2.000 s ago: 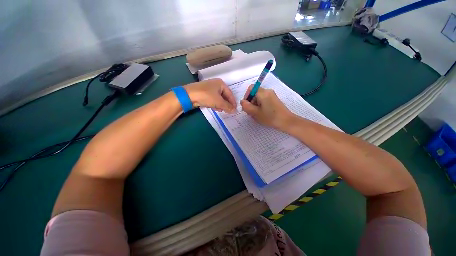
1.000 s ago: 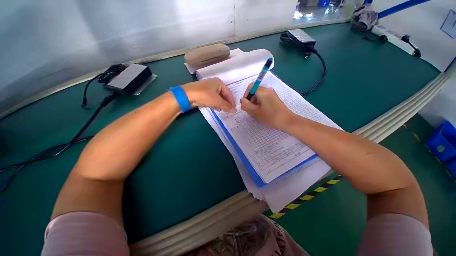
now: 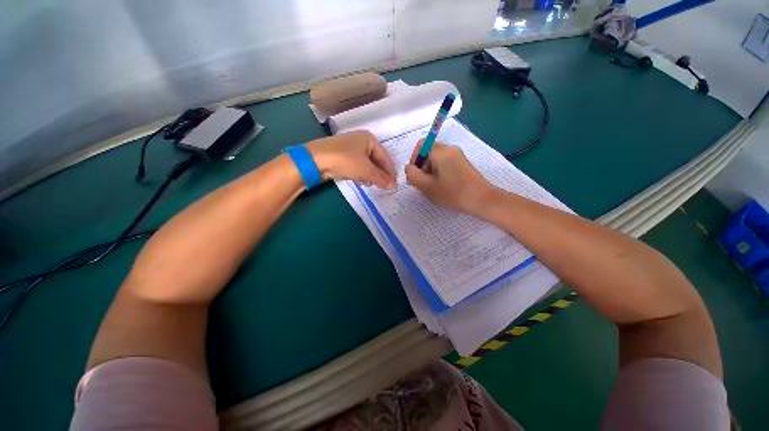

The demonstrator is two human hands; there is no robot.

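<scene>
The record sheets [image 3: 472,227] lie on a blue-edged clipboard [image 3: 413,265], with the top pages folded back at the far end. My right hand [image 3: 453,178] holds a dark and teal pen [image 3: 435,130], its upper end raised; the tip is hidden behind my fingers. My left hand [image 3: 358,160], with a blue band at the wrist, rests on the upper left of the sheets with its fingers curled. I see nothing in it.
A power adapter [image 3: 217,130] with black cables lies at left. Another adapter [image 3: 506,61] lies beyond the clipboard at right. A tan oblong case [image 3: 347,91] sits by the folded pages. A white power strip [image 3: 670,69] is far right. A blue bin [image 3: 750,240] stands beyond the shelf edge.
The pen's upper end has tilted slightly to the left. Both hands stay in nearly the same place on the sheets, and the whole view has shifted slightly.
</scene>
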